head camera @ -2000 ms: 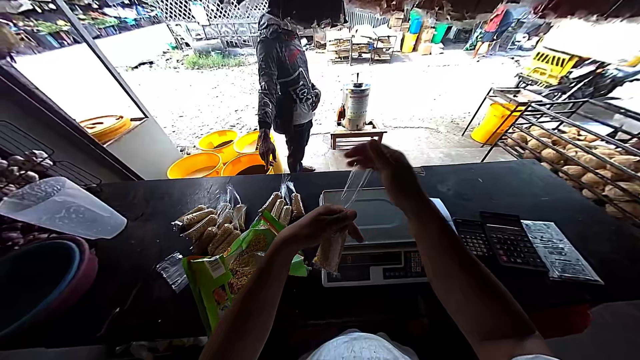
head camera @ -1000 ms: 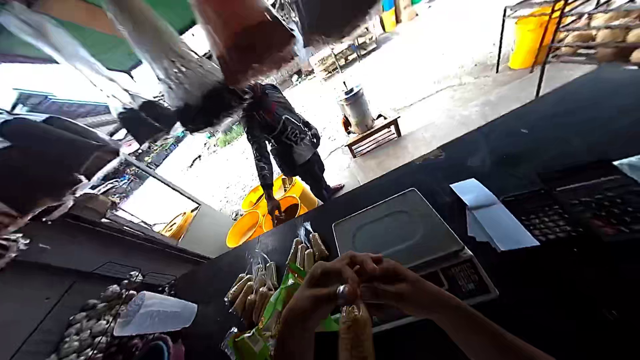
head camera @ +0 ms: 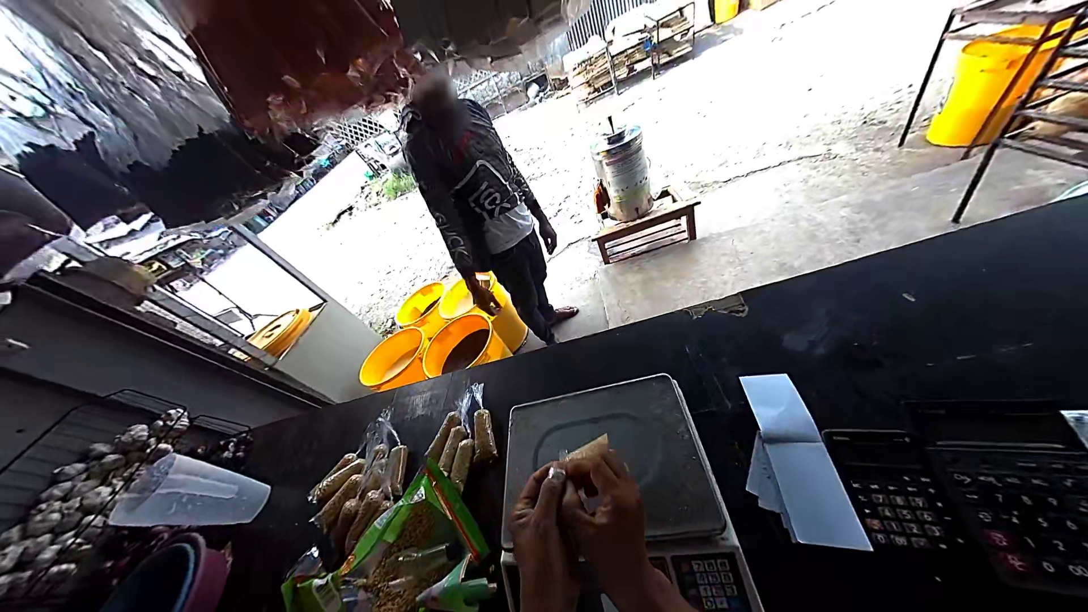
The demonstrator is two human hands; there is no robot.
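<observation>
Both hands meet over the front of a digital weighing scale [head camera: 680, 476]. My left hand [head camera: 544, 527] and my right hand [head camera: 608, 518] pinch the neck of a small plastic bag [head camera: 589, 450] together; its end sticks up past the fingertips, and the rest is hidden by the hands. Left of the scale lie several filled, tied plastic bags [head camera: 361, 497] of grain-like contents. In front of them rests an opened green plastic package [head camera: 408, 544] with loose grains inside.
A white notepad [head camera: 807, 476] and two calculators [head camera: 892, 493] lie at right. A translucent plastic container [head camera: 191, 493] is beside garlic bulbs [head camera: 76, 493] at left. Beyond the counter [head camera: 816, 297], a person [head camera: 484, 195] stands near yellow buckets [head camera: 467, 340] and a metal canister [head camera: 623, 174].
My hands, apart along the bag two seconds ago, have come together at its neck. The person beyond the counter was bent over the buckets a second ago and now stands more upright. The view has tilted.
</observation>
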